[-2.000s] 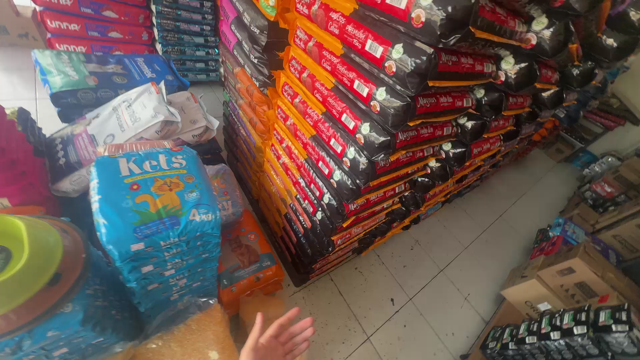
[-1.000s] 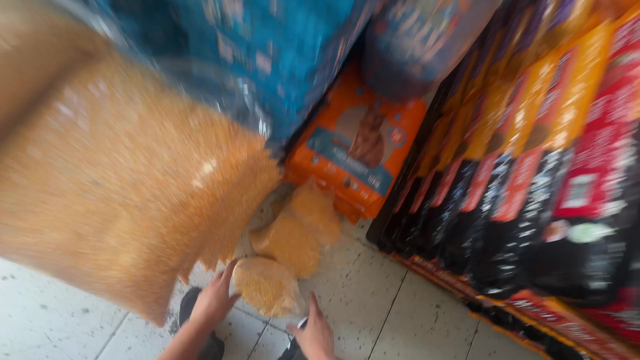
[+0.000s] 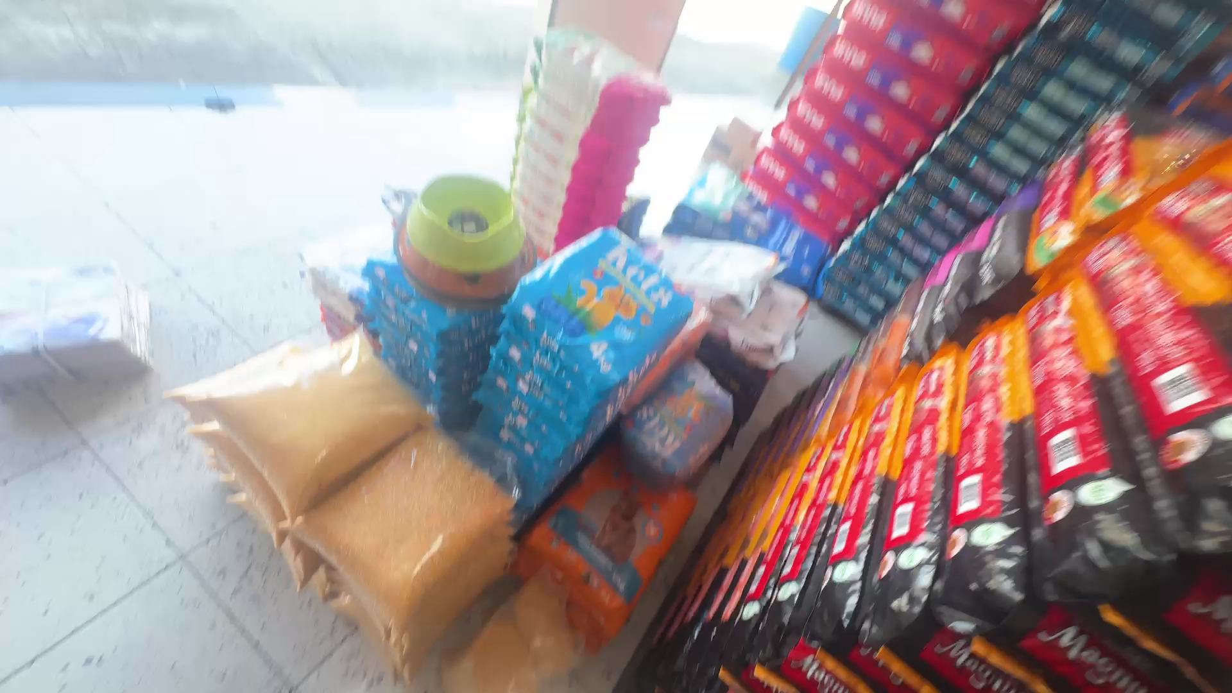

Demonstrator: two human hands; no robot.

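Neither of my hands shows in the head view now, so what they hold cannot be seen. Clear plastic bags of tan granules [image 3: 404, 539] lie stacked on the tiled floor, left of centre. Smaller bags of the same tan stuff [image 3: 515, 635] rest at the bottom edge, beside an orange pet food bag [image 3: 602, 539]. Behind them rises a stack of blue Kets bags [image 3: 577, 366]. A green bowl [image 3: 467, 226] sits on a brown one, on top of another blue stack [image 3: 423, 337].
A tall stack of red, black and orange bags [image 3: 991, 462] fills the right side. Pink bags [image 3: 866, 106] and dark teal bags [image 3: 962, 164] are piled behind. Stacked pink containers [image 3: 611, 159] stand at the back. A tied pale bundle [image 3: 67, 322] lies on the floor at left.
Both my hands, at the small tan bag one second ago, are out of sight. The view has swung up and back, showing the bright floor at left.
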